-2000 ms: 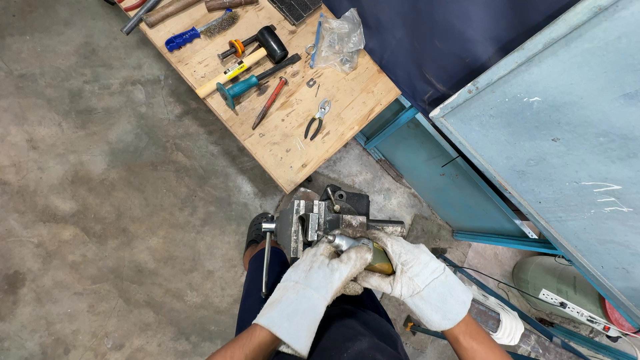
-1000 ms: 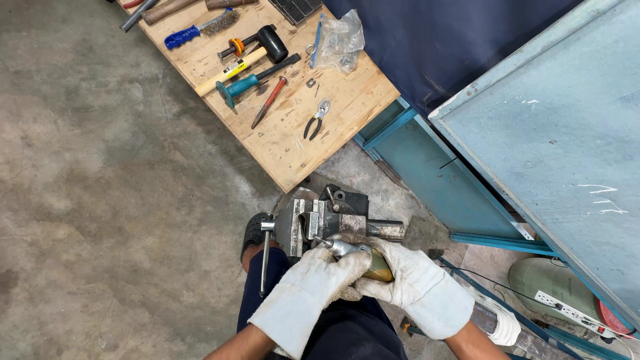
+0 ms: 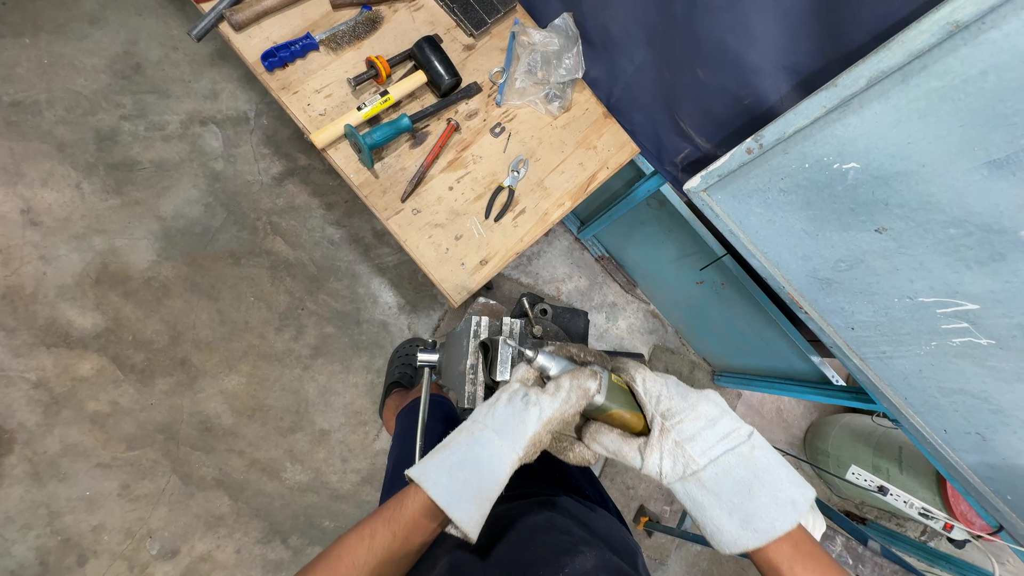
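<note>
A die grinder or similar handheld rotary tool, with a silvery nose and a yellow-green body, lies between my two gloved hands. My left hand, in a whitish work glove, is wrapped around its front part. My right hand, gloved alike, holds the rear of the body. The tool's tip points up and left, over the jaws of a metal bench vise. A dark curved piece shows between the jaws; whether the tip touches it I cannot tell. The vise handle hangs at the left.
A wooden table beyond the vise bears slip-joint pliers, a red chisel, a teal-gripped chisel, a rubber mallet, a wire brush and a plastic bag. A blue metal panel and a power strip are at right.
</note>
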